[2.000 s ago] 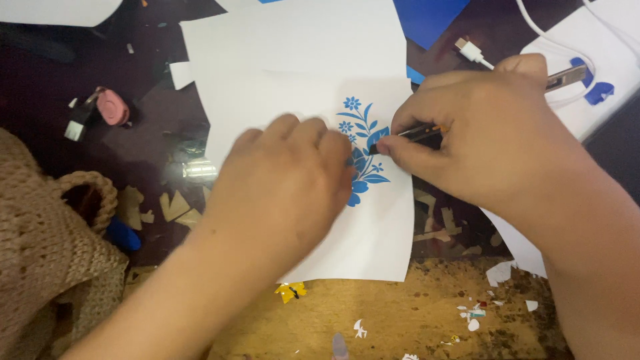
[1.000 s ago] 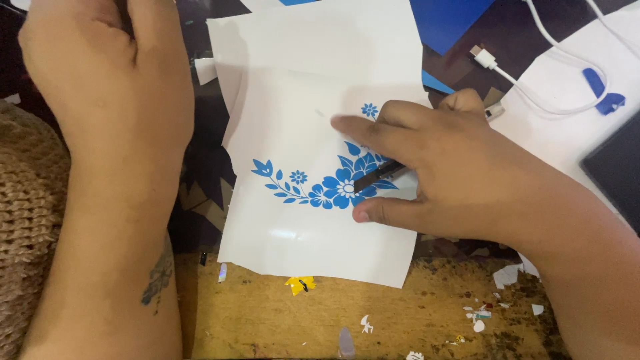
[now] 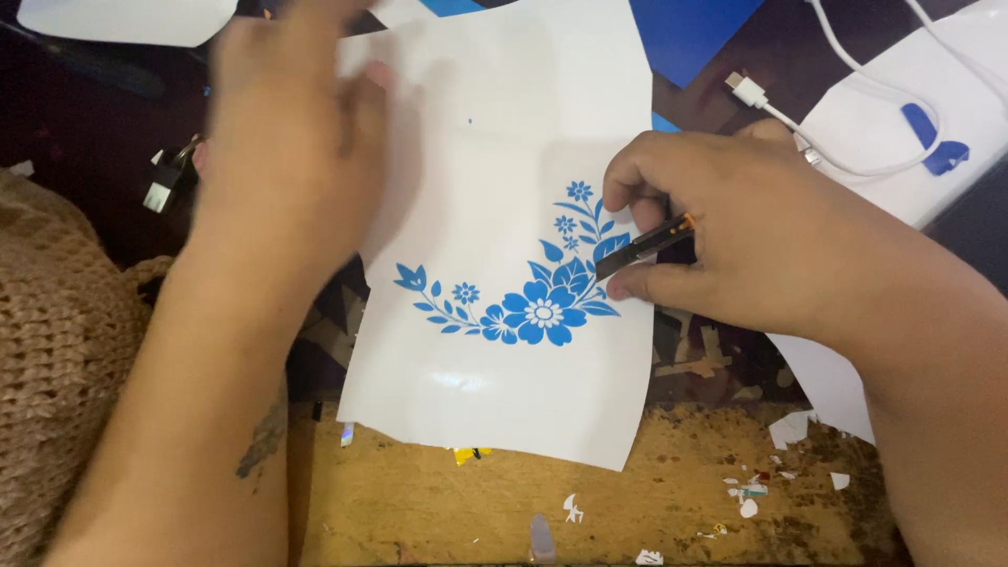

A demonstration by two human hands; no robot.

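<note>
A white backing sheet (image 3: 472, 181) carries a blue vinyl floral design (image 3: 543, 313), curved from its left side up to its right. My right hand (image 3: 709, 228) rests at the sheet's right edge and holds a dark, slim cutter (image 3: 638, 248), whose end lies over the leaves of the design. My left hand (image 3: 291, 118) is blurred and hovers over the sheet's upper left edge; nothing shows in it, though some fingers are cut off by the frame's top.
A white USB cable (image 3: 746, 90) and a blue scrap (image 3: 929, 138) lie on white material at right. Blue sheet material (image 3: 693, 35) is behind. Paper scraps (image 3: 790, 429) litter the wooden surface (image 3: 472, 512). A keyring item (image 3: 161, 189) and crocheted fabric (image 3: 63, 354) are at left.
My left hand was on the sheet beside the design, then at the far upper left, and is now back by the sheet's edge. My right hand keeps the cutter, and the whole design is now exposed.
</note>
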